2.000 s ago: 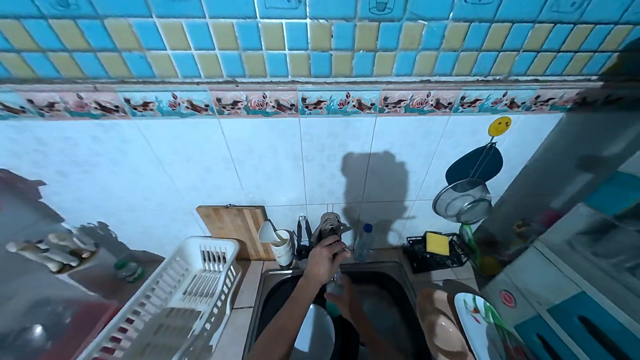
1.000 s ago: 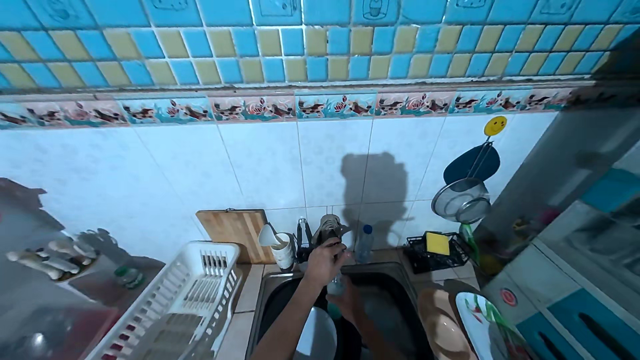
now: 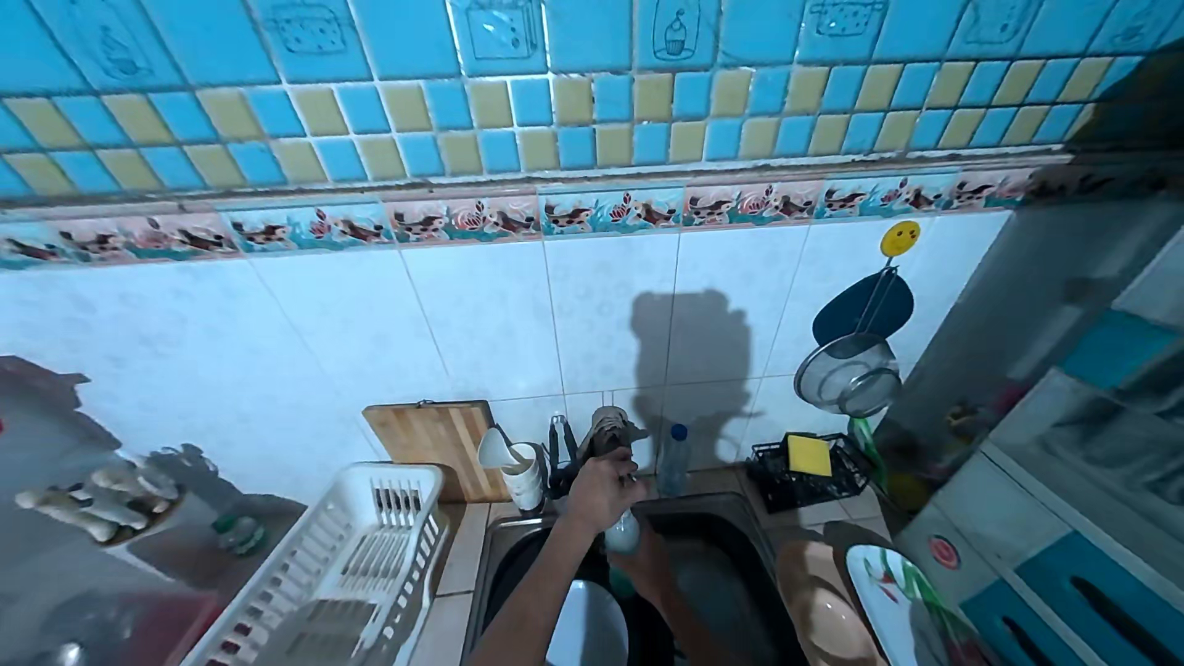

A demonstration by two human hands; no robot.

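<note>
My left hand [image 3: 601,490] reaches over the back of the sink [image 3: 745,518], its fingers curled at the faucet [image 3: 610,430], which it partly hides. Just below, my right hand [image 3: 647,560] is around a small clear vessel [image 3: 622,534], perhaps a glass, over the middle of the sink. A white plate [image 3: 587,624] lies in the sink beside my left forearm. Something green shows under my right hand. Behind the sink stands a clear bottle with a blue cap [image 3: 675,462]. Left of the faucet is a white utensil cup [image 3: 524,481].
A white dish rack [image 3: 342,555] stands left of the sink, near a wooden cutting board [image 3: 439,444]. On the right are a black basket [image 3: 777,486] with a yellow sponge [image 3: 809,455], a beige bowl [image 3: 823,610] and a patterned plate [image 3: 893,592]. A strainer [image 3: 846,375] hangs on the wall.
My right hand has shifted a little at the clear vessel below the faucet. My left hand stays at the faucet.
</note>
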